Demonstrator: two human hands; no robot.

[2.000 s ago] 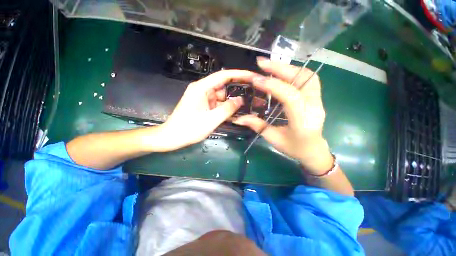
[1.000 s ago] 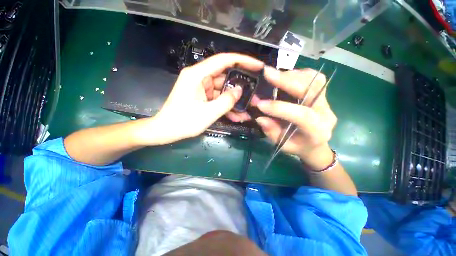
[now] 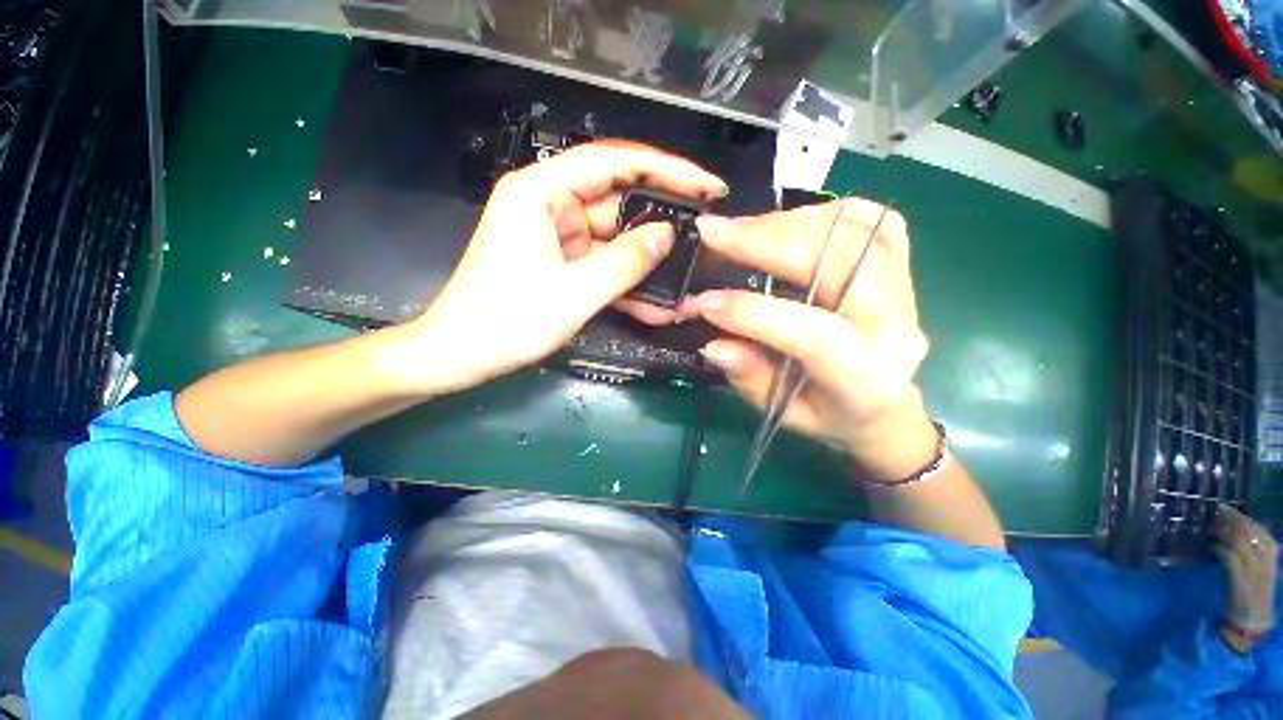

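A black rounded-square watch housing (image 3: 673,267) is held above the black box (image 3: 380,232), its open side facing up. My left hand (image 3: 542,267) grips it from the left, with the thumb lying over the inside. My right hand (image 3: 830,331) touches its right edge with the fingertips and also keeps silver tweezers (image 3: 805,338) in the grip, tips pointing down toward the front edge of the mat. Part of the inside is hidden by my left thumb. The raised holder (image 3: 528,138) on the box is partly hidden behind my left hand.
A clear cover (image 3: 563,63) spans the back. Stacked black trays stand at left (image 3: 71,239) and right (image 3: 1182,380). A white label (image 3: 812,137) lies behind my right hand. White flecks dot the green mat (image 3: 225,183). Another person's hand (image 3: 1245,570) shows at far right.
The housing has shifted slightly left and turned more upright. The tweezers now point more steeply down. Another person's hand has appeared at the far right.
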